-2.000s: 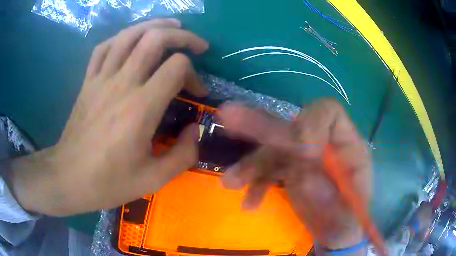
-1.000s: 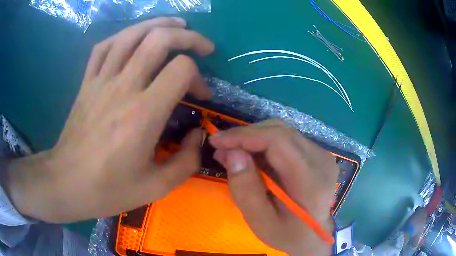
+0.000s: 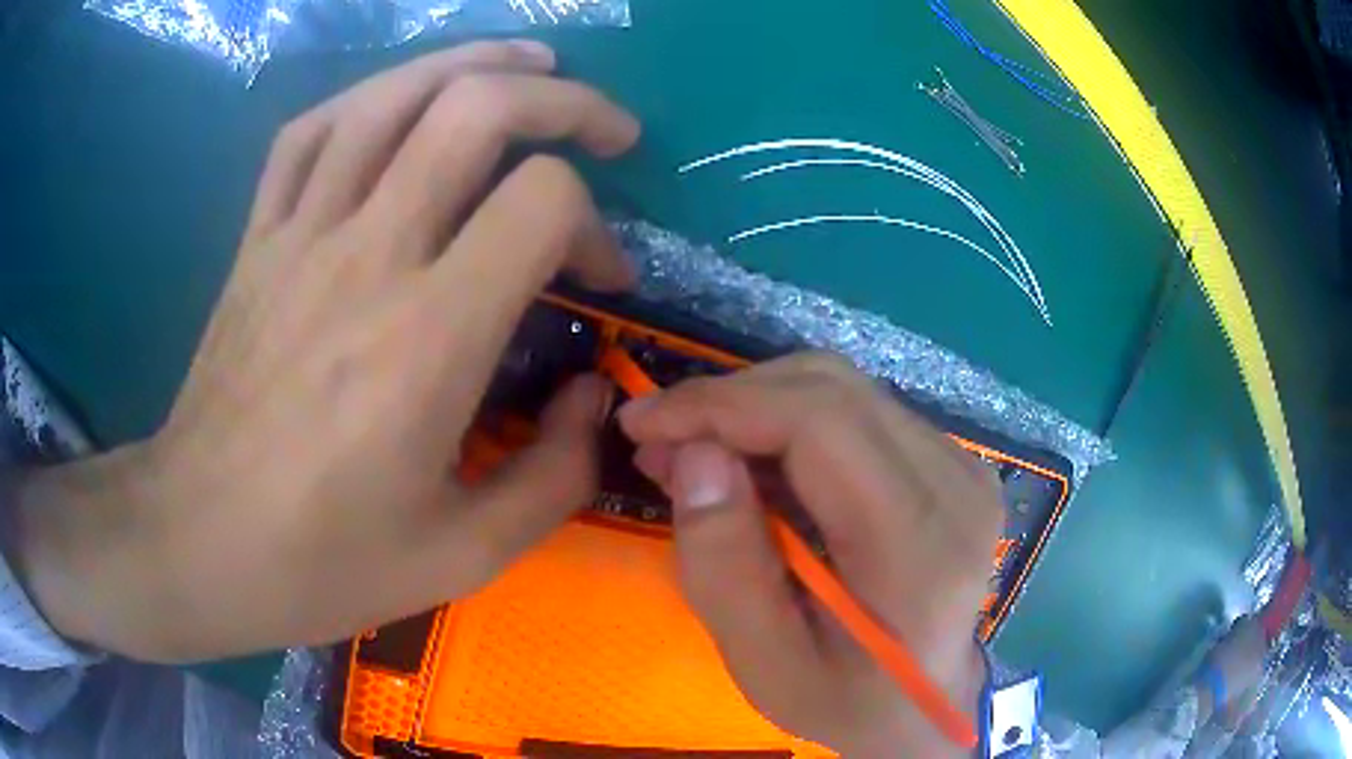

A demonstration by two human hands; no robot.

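Note:
The orange tablet housing (image 3: 593, 641) with a black rim lies on bubble wrap, tilted in view. My left hand (image 3: 356, 341) spans its far left part, fingers at the far rim and thumb on the dark board area. Whether the thumb and fingers grip anything is hidden. My right hand (image 3: 830, 519) holds the orange spudger (image 3: 853, 615) like a pen, its tip down at the board's far left end near my left thumb. The dark mainboard (image 3: 630, 482) shows only in part between my hands.
Bubble wrap (image 3: 875, 344) edges the housing's far side. Thin white cables (image 3: 890, 223) lie on the green mat (image 3: 786, 74). A crinkled plastic bag (image 3: 267, 27) is at the upper left. Yellow tape (image 3: 1186, 186) curves down the right, with blue wires (image 3: 993, 57) beside it.
My right hand came in from the right and turned, bringing the spudger's tip down to the board. Over the last second both hands stay nearly still.

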